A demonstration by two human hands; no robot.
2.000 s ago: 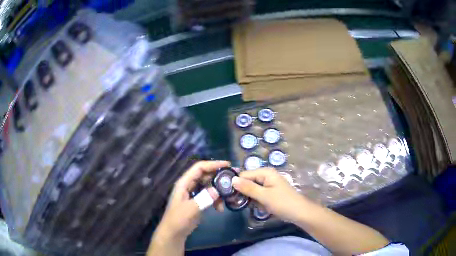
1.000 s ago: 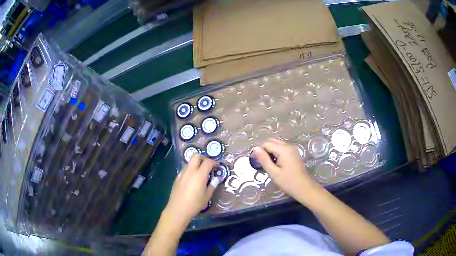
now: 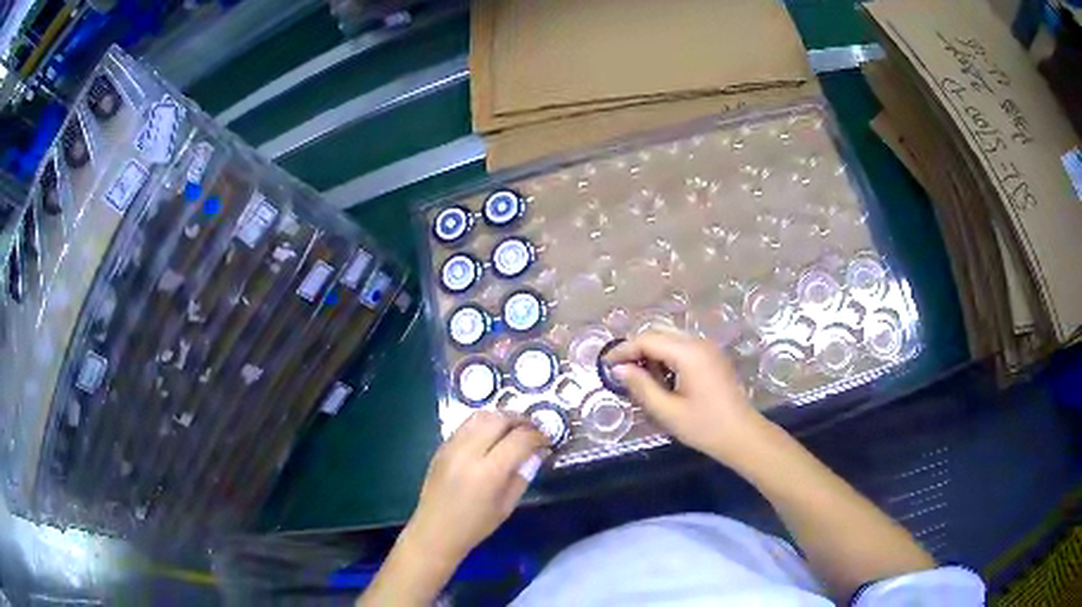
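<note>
A clear blister tray [image 3: 712, 213] lies in front of me over brown cardboard. Round components [image 3: 511, 256] with pale ringed faces fill pockets in its two left columns. My left hand [image 3: 475, 474], a white wrap on one finger, is at the tray's near left corner. Its fingertips grip the edge of a round component [image 3: 548, 423] that sits at its pocket; the hand hides the corner beside it. My right hand [image 3: 682, 382] holds another round component [image 3: 613, 363], dark and seen from the side, over the tray's near middle part. Glare covers the near right pockets.
Stacked trays [image 3: 226, 296] with white labels and blue dots stand at left. Laid-aside cardboard [image 3: 629, 59] lies beyond the tray. Marked cardboard sheets [image 3: 985, 154] are piled at right. The green surface [image 3: 344, 445] shows between the stack and the tray.
My left hand has moved from the fourth row to the near corner, uncovering two seated components in that row. My right hand still holds its component over the tray. The view has shifted slightly.
</note>
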